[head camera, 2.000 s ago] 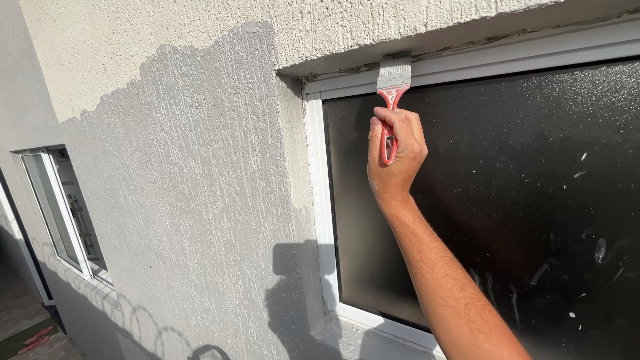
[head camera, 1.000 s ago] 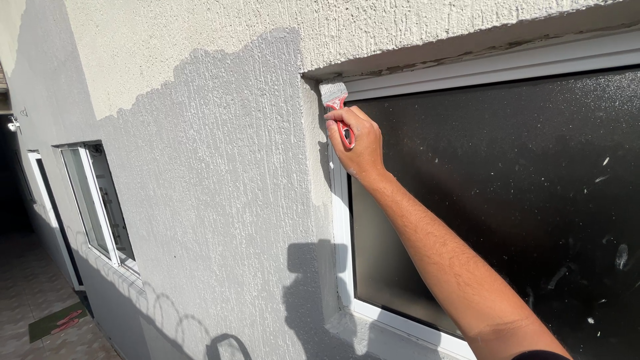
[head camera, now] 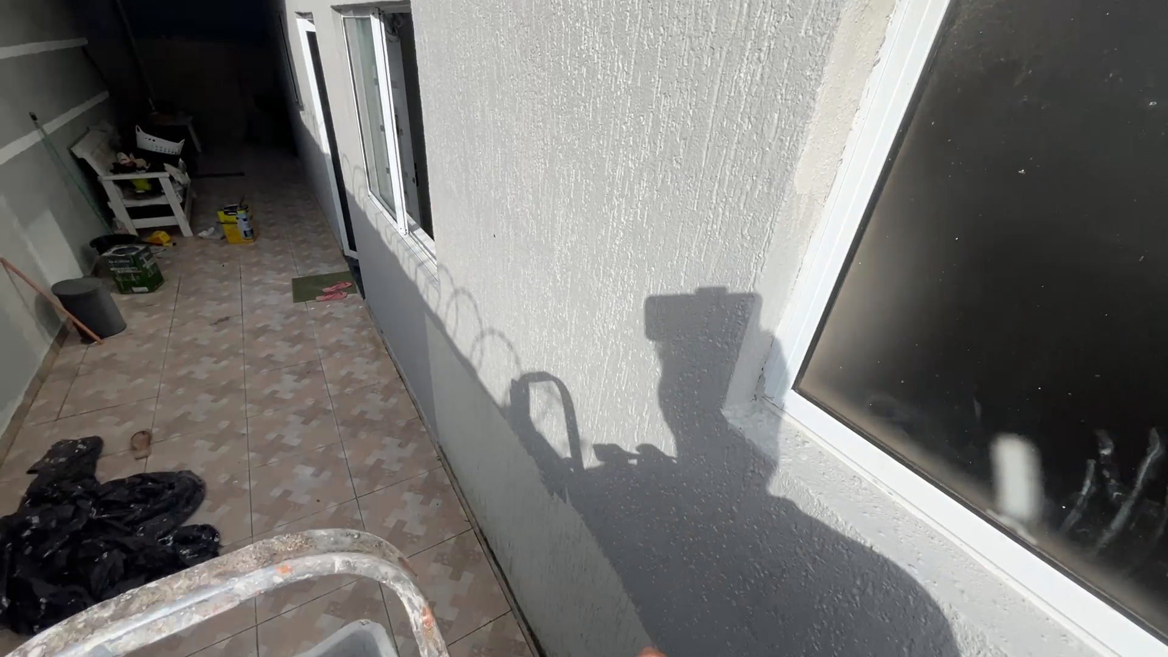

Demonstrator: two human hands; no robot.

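Neither of my hands can be made out in the head view, apart from a tiny skin-toned or reddish spot at the bottom edge that is too small to identify. The paintbrush is out of view. Beside the textured grey wall (head camera: 584, 182) is the white window frame (head camera: 844, 228) around a dark glass pane (head camera: 1022, 274). A pale strip of wall (head camera: 826, 119) runs along the frame's left side. At the lower left rises the paint-spattered metal top rail of a ladder (head camera: 265, 557), with part of a grey plastic container (head camera: 351, 641) behind it.
Far below lies a tiled floor (head camera: 301, 411) with crumpled black plastic (head camera: 100, 538), a dark bucket (head camera: 88, 307), a green can (head camera: 134, 268), a yellow container (head camera: 237, 224) and a green mat (head camera: 319, 286). A white bench (head camera: 146, 196) stands farther back. Another window (head camera: 388, 119) is partly open.
My hand with the paintbrush moved left along the top of the window frame to its corner, and has now left the view. The view has swung down and left.
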